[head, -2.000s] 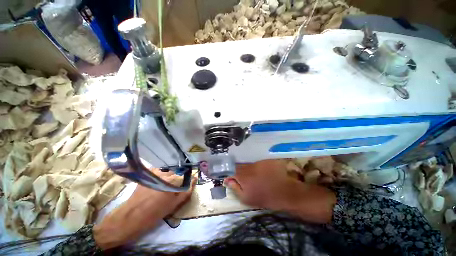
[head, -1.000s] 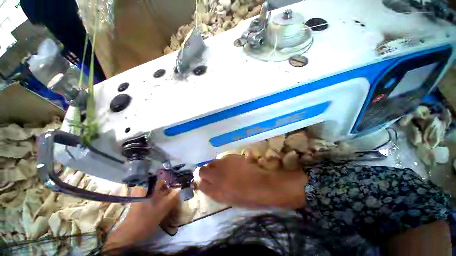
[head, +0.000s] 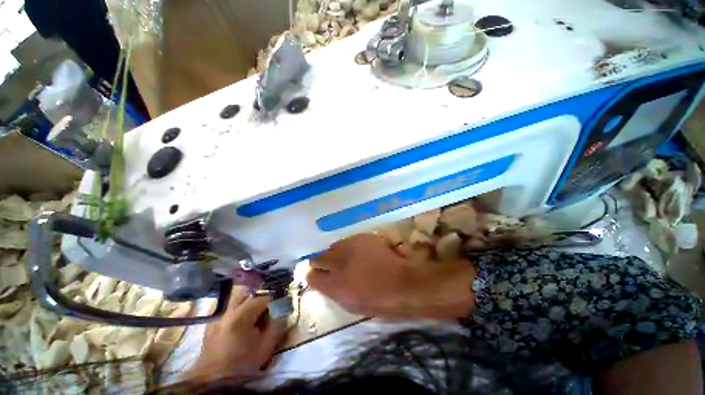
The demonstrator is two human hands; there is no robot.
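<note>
The white sewing machine (head: pixel 363 154) with blue stripes fills the middle of the view. My left hand (head: pixel 241 328) is at the presser foot (head: pixel 280 305), on its left side, partly behind the curved metal guard (head: pixel 131 315). My right hand (head: pixel 386 278) lies just right of the foot, under the arm, fingers bent towards the needle. A little pale material shows at my right fingertips, too blurred to tell whether it is gripped. My left fingertips are hidden by the machine head. The needle plate (head: pixel 328 312) shows below the foot.
Beige fabric pieces (head: pixel 100 328) are heaped left of the machine. Sewn beige parts (head: pixel 448 231) lie under the arm, with more behind the machine (head: pixel 332 21) and at the right (head: pixel 661 197). Thin metal tweezers or snips (head: pixel 572 238) lie right of the arm. Dark hair blurs the lower edge.
The view has swung right, so the machine sits further left and tilted, and the control panel shows. My left hand has shifted closer in at the foot. My right hand stays beside it.
</note>
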